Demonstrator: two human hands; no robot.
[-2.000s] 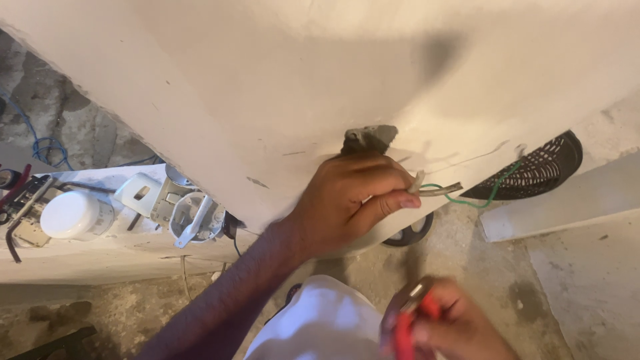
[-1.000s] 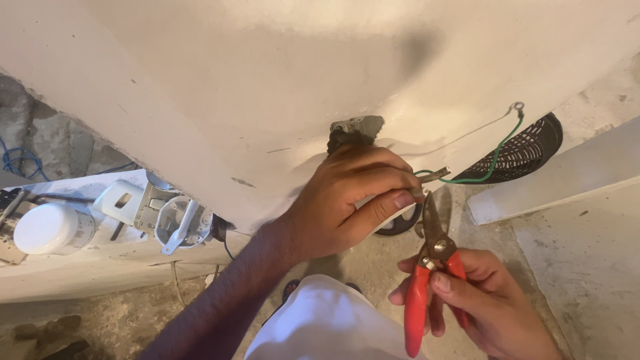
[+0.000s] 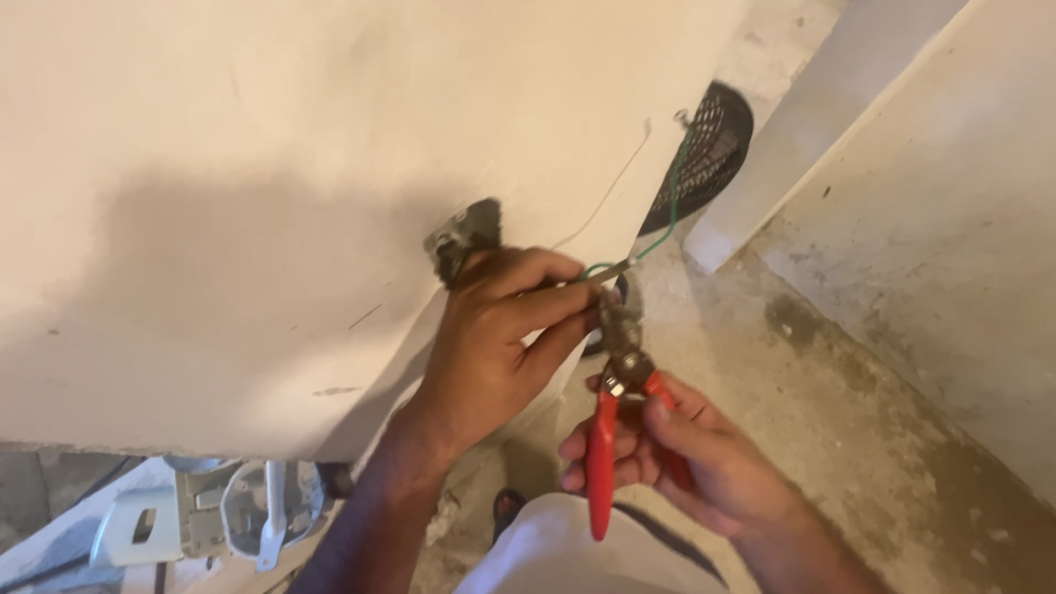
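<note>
My left hand grips a grey cable between thumb and fingers, just in front of a rough hole in the pale wall. From the cable end a green wire loops out and rises to a small ring terminal. My right hand holds wire strippers with red handles, their handles spread apart. The metal jaws are at the left fingertips, close under the cable. Whether they bite on a wire is hidden by the fingers and blur.
A black mesh object shows past the wall edge. White metal or plastic fittings lie on a ledge at the lower left. A pale wall or board stands at the right, above the rough, stained floor. A foot in a sandal is below.
My right hand has brought the red-handled strippers up from below to the left fingertips. The left hand keeps hold of the cable. The view has turned.
</note>
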